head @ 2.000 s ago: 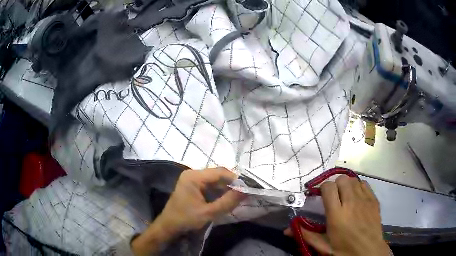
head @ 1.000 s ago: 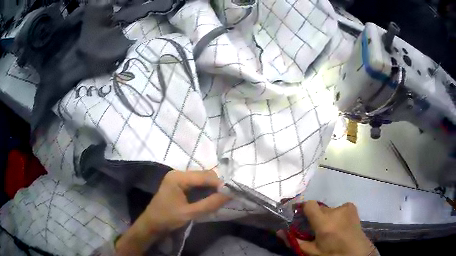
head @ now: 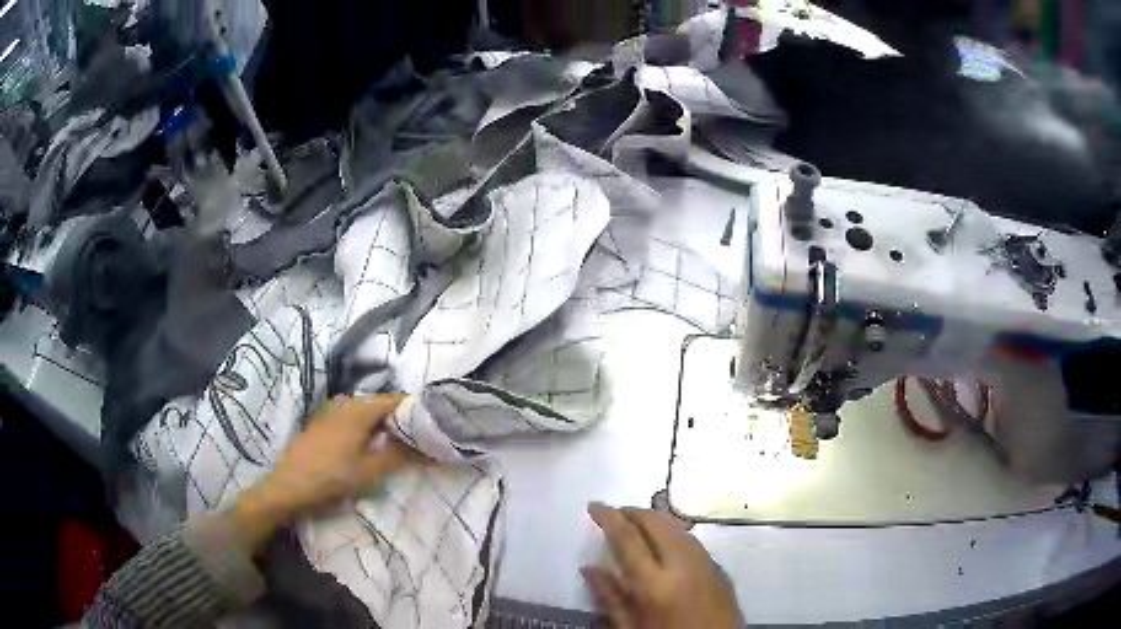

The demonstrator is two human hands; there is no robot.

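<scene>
The quilted garment panel (head: 529, 246) lies in folds on the left of the white table, its white side with dark diamond lines up. My left hand (head: 326, 461) grips an edge of it at the lower left. My right hand (head: 658, 571) is at the table's front edge, fingers apart, holding nothing. The red-handled scissors (head: 924, 412) lie on the machine bed behind the needle area, partly hidden and blurred. Dark looped embroidery (head: 234, 381) shows on the panel's left part.
The sewing machine head (head: 910, 270) stands at the right, with a small yellow block (head: 803, 433) beside its presser foot. Dark grey fabric (head: 172, 307) is piled at the left. A red container (head: 84, 565) shows at the lower left. A pale rod stands at the upper left.
The scissors have left my right hand and lie on the machine bed. My right hand has moved left and opened. The panel has shifted left, and the view has tilted up.
</scene>
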